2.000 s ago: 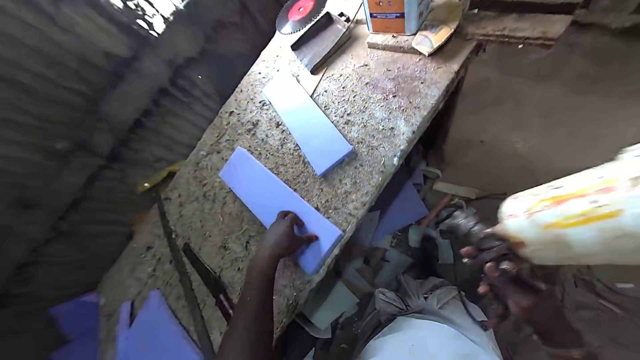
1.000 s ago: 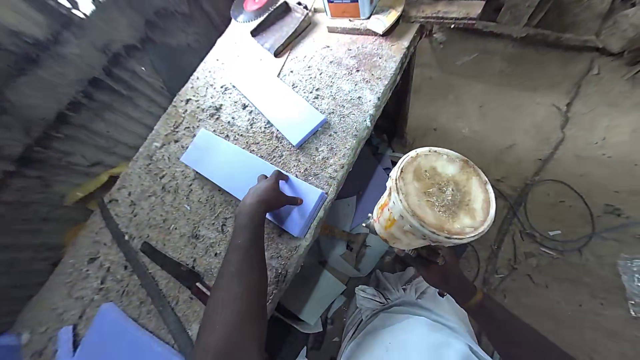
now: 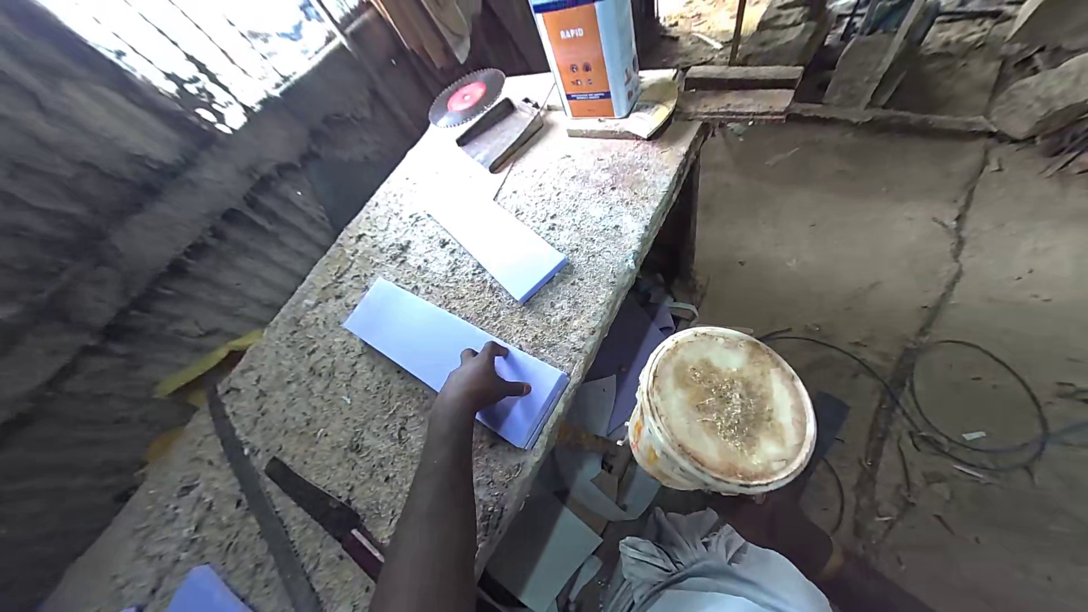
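My left hand (image 3: 483, 380) presses on the right end of a stack of pale lilac foam strips (image 3: 416, 327), thumb and fingers spread over its edges. A second lilac strip or stack (image 3: 501, 246) lies farther up the rough workbench (image 3: 357, 425). My right hand (image 3: 756, 506) is mostly hidden under a stained white plastic bucket (image 3: 727, 408) beside the bench, and seems to hold it from below. The bucket's round face is crusted with brown residue. A knife with a dark blade (image 3: 314, 501) and a long flat dark bar (image 3: 259, 501) lie left of my left forearm.
At the bench's far end are a circular saw blade (image 3: 467, 98), a dark block-like tool (image 3: 501, 134) and an orange and white can (image 3: 588, 59). Foam offcuts (image 3: 544, 544) lie below the bench edge. A black cable (image 3: 1011, 365) coils on the floor. Another lilac piece (image 3: 204, 591) is nearby.
The bucket has turned from lying sideways at the right to showing its round face, and is nearer the bench. My left hand has stayed on the foam stack.
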